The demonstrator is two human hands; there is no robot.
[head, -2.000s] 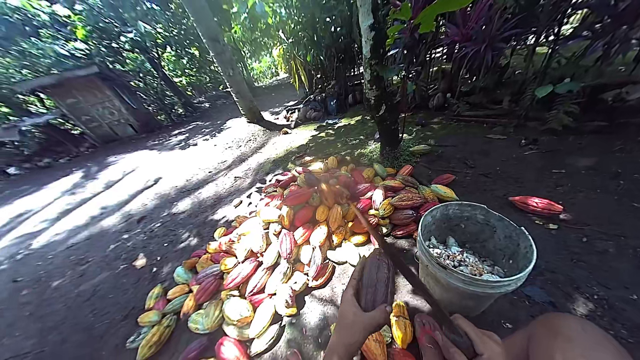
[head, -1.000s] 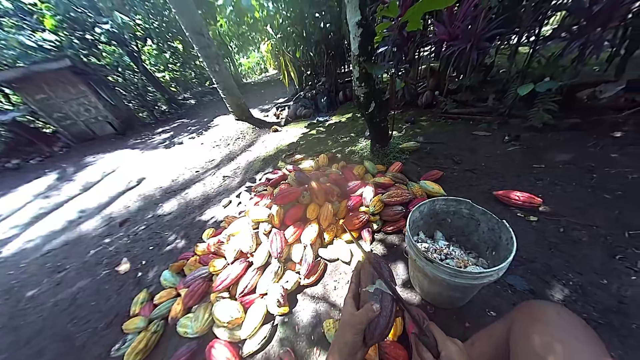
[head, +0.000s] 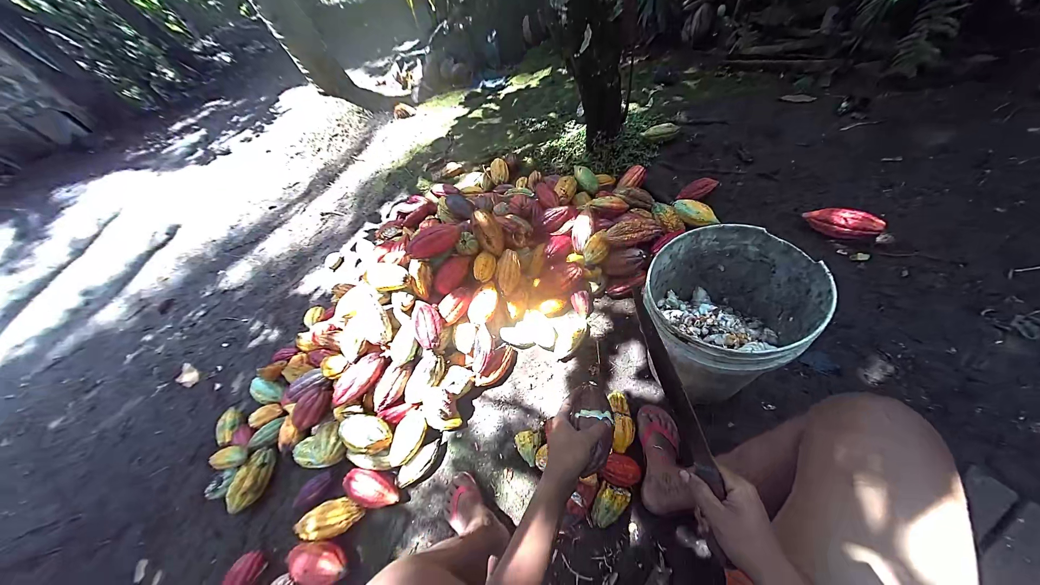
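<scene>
My left hand (head: 572, 443) is closed around a dark brown cacao pod (head: 591, 410), low in the middle of the head view; a pale patch shows on the pod, perhaps a cut. My right hand (head: 727, 508) grips a machete (head: 670, 382), whose long dark blade points up and away, passing in front of the left side of a grey plastic bucket (head: 731, 361). Blade and pod are apart. Whitish wet cacao beans (head: 715, 323) lie in the bucket. Left of it spreads a large heap of red, yellow and green cacao pods (head: 455, 301).
Several pods and pieces (head: 621, 470) lie between my feet, which wear red flip-flops (head: 656, 431). A red pod (head: 845, 223) rests on the soil right of the bucket. Behind the heap stands a tree trunk (head: 597, 81); another trunk (head: 313, 53) leans farther left.
The machete blade, at the pod a second ago, is now apart from it, to the right beside the bucket. My left hand still holds the pod. The view has tilted down.
</scene>
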